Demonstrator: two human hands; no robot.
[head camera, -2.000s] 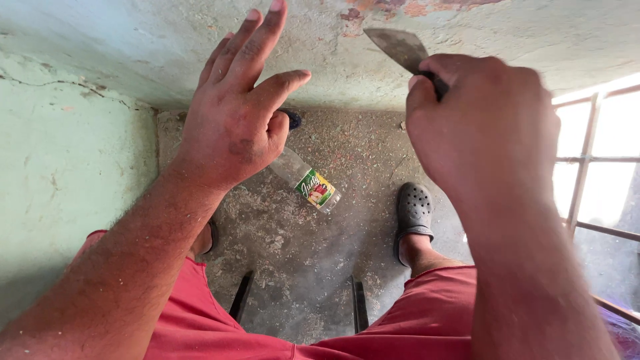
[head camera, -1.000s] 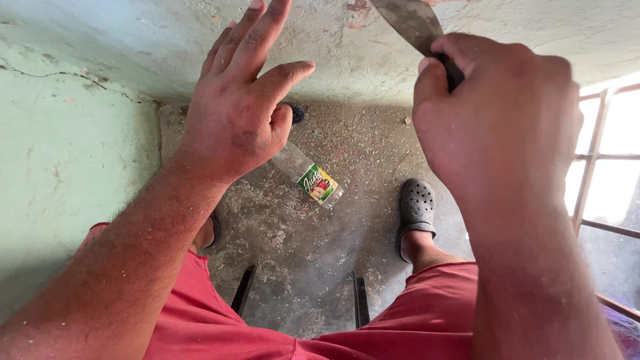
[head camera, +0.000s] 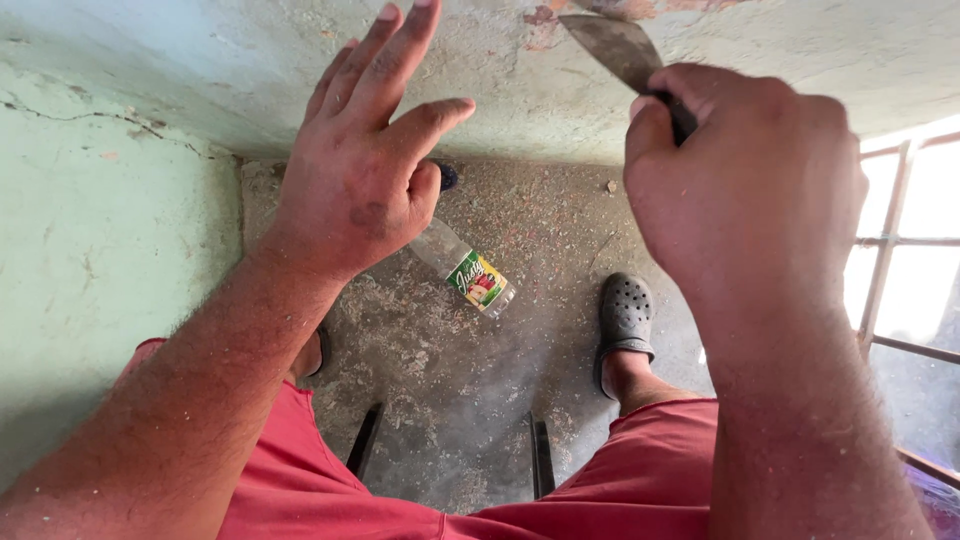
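Note:
My right hand (head camera: 742, 180) grips the dark handle of a scraper or putty knife (head camera: 619, 49), whose worn metal blade points up and left at the painted wall (head camera: 525, 112). Close to the blade's tip, a reddish patch (head camera: 544, 26) shows where paint is gone from the wall. My left hand (head camera: 367, 157) is raised at the left with several fingers spread; it holds nothing, and whether its fingertips touch the wall I cannot tell. Beneath it on the floor lies a clear plastic bottle (head camera: 469, 274) with a green and yellow label.
Paint flakes litter the concrete floor (head camera: 420, 375). A cracked pale green wall (head camera: 112, 187) stands at the left, a metal window grille (head camera: 889, 240) at the right. My foot in a grey clog (head camera: 627, 315) rests on the floor. Two dark legs (head camera: 541, 457), perhaps a seat's, show below.
My right hand and the scraper moved up and right, then came back down and left, close to where they were two seconds ago. My left hand keeps nearly the same pose.

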